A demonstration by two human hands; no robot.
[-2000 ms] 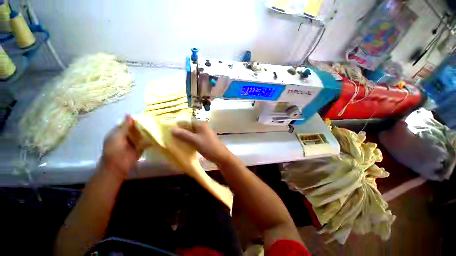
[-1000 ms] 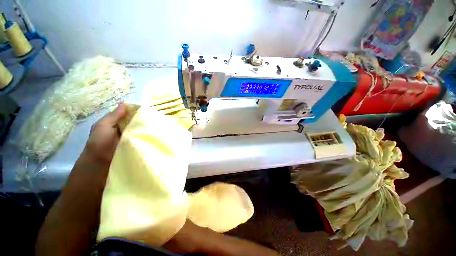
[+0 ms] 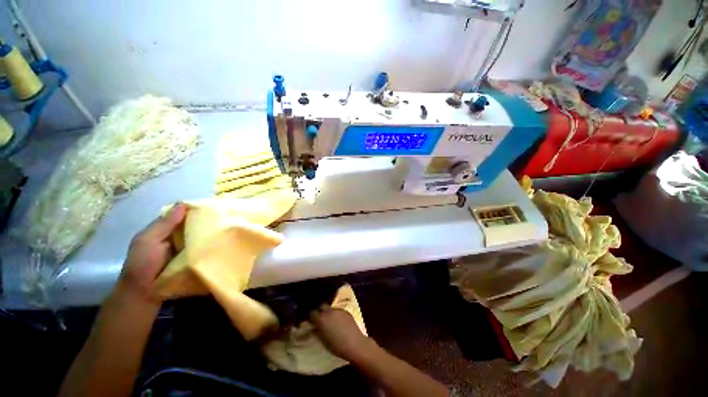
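A yellow fabric strip (image 3: 225, 244) runs from under the needle area (image 3: 308, 172) of the sewing machine (image 3: 388, 132), over the table's front edge, down to my lap. Pleated folds (image 3: 250, 172) lie on the table left of the needle. My left hand (image 3: 151, 252) grips the strip at its left side, just in front of the table edge. My right hand (image 3: 338, 332) is low, over the lap, with its fingers closed at a paler part of the cloth (image 3: 307, 349). The fingertips there are dark and blurred.
A stringy cream bundle (image 3: 144, 139), partly in clear plastic, lies at the table's left. Thread cones (image 3: 21, 74) stand at far left. A compartment tray (image 3: 501, 221) is set in the table's right end. Bunched pale yellow cloth (image 3: 559, 287) hangs right of it. A red object (image 3: 621, 143) lies behind.
The strip was raised and spread wide; now it is lower and folded. My left hand has moved down slightly. My right hand, earlier hidden under the cloth, now shows over the lap.
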